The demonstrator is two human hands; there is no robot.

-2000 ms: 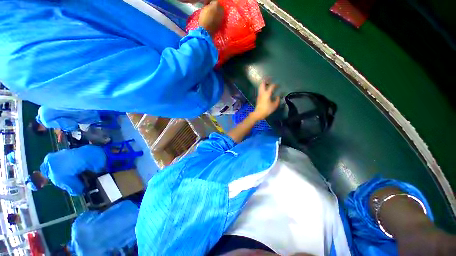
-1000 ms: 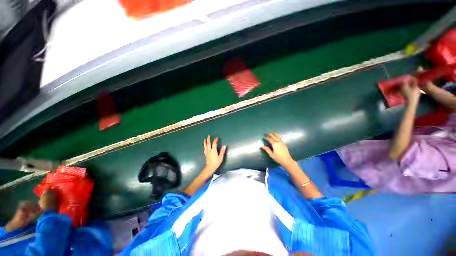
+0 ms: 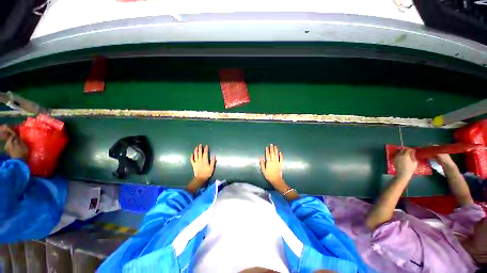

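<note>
My left hand (image 3: 202,164) lies palm down on the dark green bench (image 3: 235,139), fingers apart, holding nothing. My right hand (image 3: 272,164) lies flat on the bench to its right, also empty, with a bracelet at the wrist. A black looped strap (image 3: 130,156) lies on the bench left of my left hand, not touched. Beyond the worn pale edge strip (image 3: 235,115), a red bubble bag (image 3: 234,88) lies on the green conveyor belt (image 3: 299,95). A second red bubble bag (image 3: 95,75) lies farther left on the belt, partly in shadow.
At left, a person in blue handles a heap of red bags (image 3: 41,146). At right, a person in pink-lilac holds red bags (image 3: 408,161) on the bench. A white shelf (image 3: 229,26) spans the back. A blue basket (image 3: 140,197) and lined cartons (image 3: 61,255) are below left.
The view has levelled. My hands are still flat on the bench. The red bags on the belt appear farther left. The neighbour's red bag at right lies flatter against the bench.
</note>
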